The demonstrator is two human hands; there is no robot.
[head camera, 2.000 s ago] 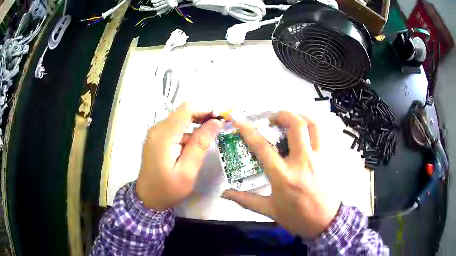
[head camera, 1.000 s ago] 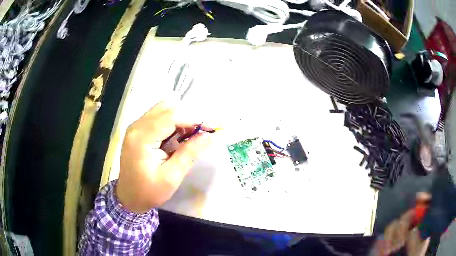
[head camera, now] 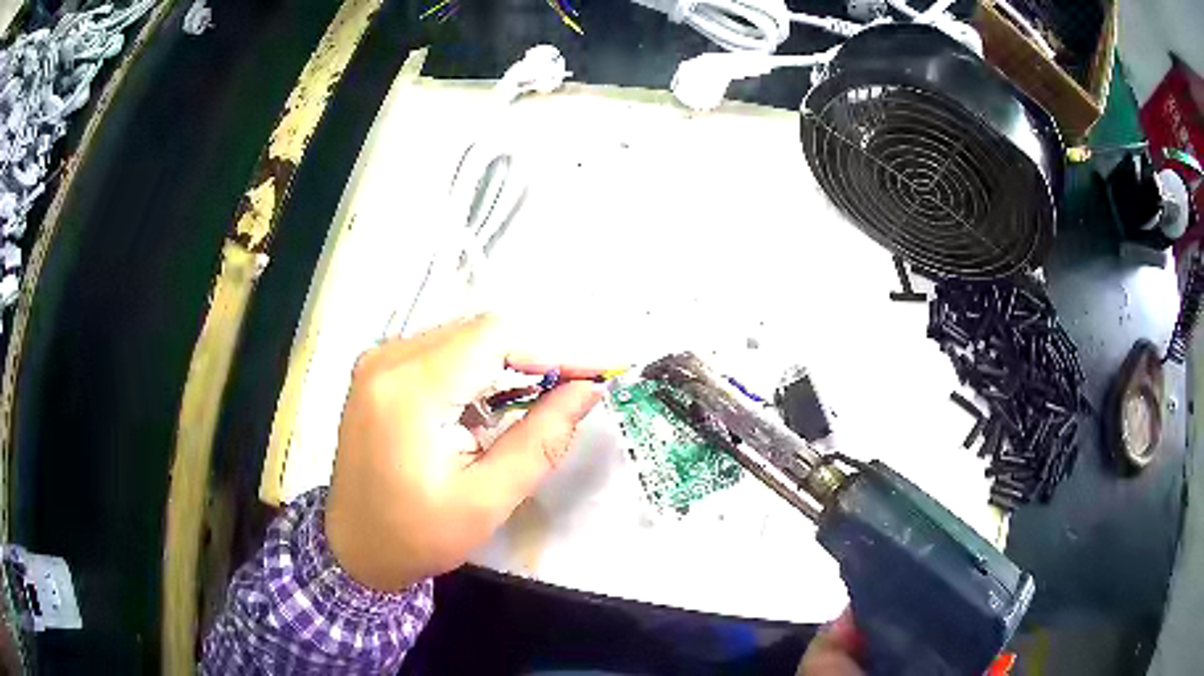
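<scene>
My left hand (head camera: 429, 449) is shut on the power cord lead wires (head camera: 528, 391), pinched between thumb and fingers, their ends at the top left corner of the green circuit board (head camera: 676, 456). My right hand (head camera: 835, 647), mostly cut off by the bottom edge, holds the dark soldering gun (head camera: 924, 568). Its brown-stained metal tip lies over the board's upper edge, close to the wire ends. A black component (head camera: 802, 403) sits right of the board, partly behind the tip. The white housing is hard to tell from the white board.
A white power cord (head camera: 491, 198) lies on the white work board (head camera: 687, 198). A black fan (head camera: 931, 165) stands at the upper right, with a heap of black sleeves (head camera: 1017, 383) below it. A brown oval rest (head camera: 1136, 407) is at right. The belt's worn rail (head camera: 198, 409) runs at left.
My right hand left the board, reached to the right edge and has brought the soldering gun over the board. My left hand still holds the wires, now closer to the board's corner.
</scene>
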